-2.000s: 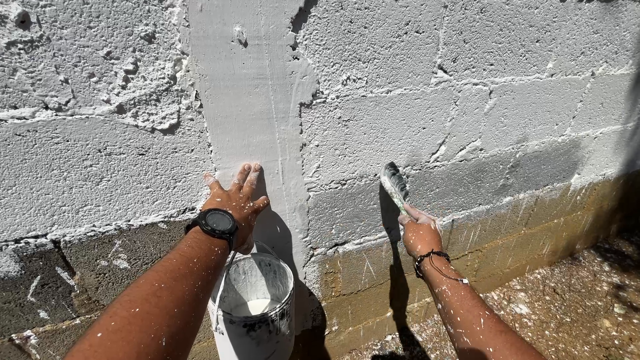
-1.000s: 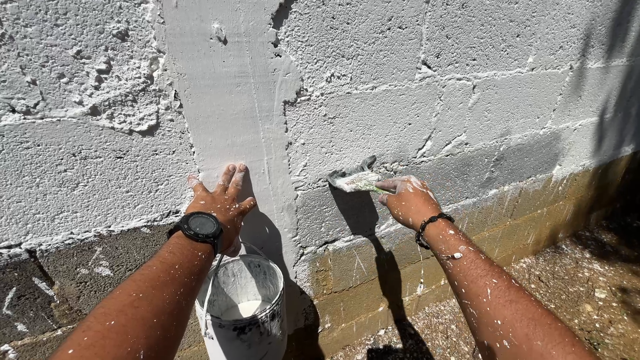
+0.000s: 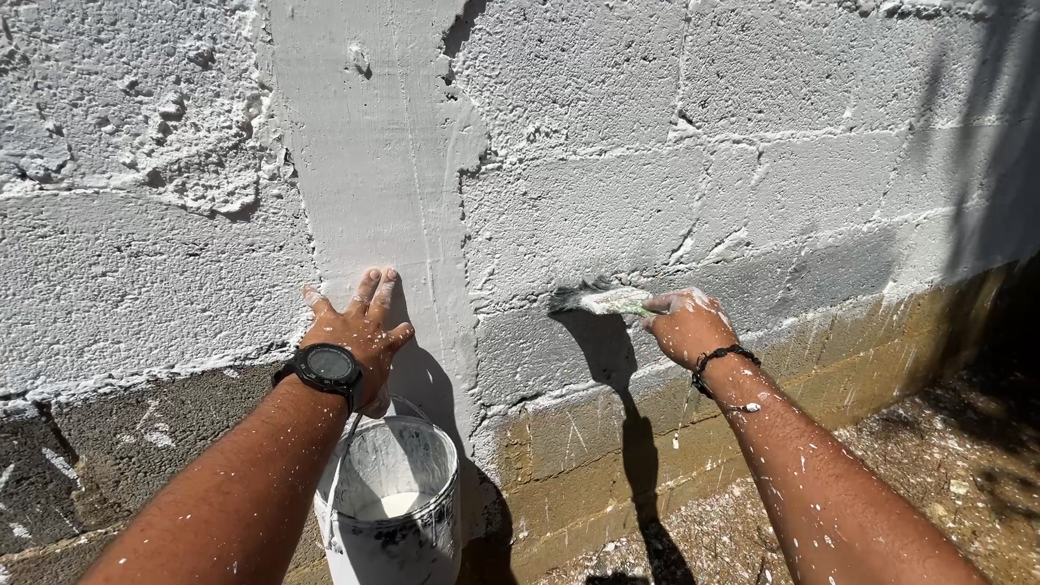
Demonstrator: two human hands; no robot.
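My right hand (image 3: 691, 325) grips the handle of a paintbrush (image 3: 613, 301) coated in white paint, its dark bristles pointing left against the concrete block wall (image 3: 585, 211). My left hand (image 3: 353, 337), fingers spread and spotted with paint, rests at the smooth plastered strip (image 3: 374, 162). Just below it hangs or stands a white bucket (image 3: 390, 532); its wire handle rises to the heel of that hand, and whether the hand bears it cannot be told. White paint (image 3: 400, 504) lies inside the bucket. Some of the blocks behind the brush look greyer than the white ones above.
Unpainted brown blocks (image 3: 707, 439) with white drips form the wall's lowest courses. Paint-spattered ground (image 3: 926, 471) runs along its foot at the right. Rough mortar (image 3: 203, 154) bulges at the upper left. Dark shadows fall across the right end of the wall.
The brush has turned from pointing steeply up to lying nearly level, bristles to the left, against the wall. My left hand stays at the plastered strip above the bucket.
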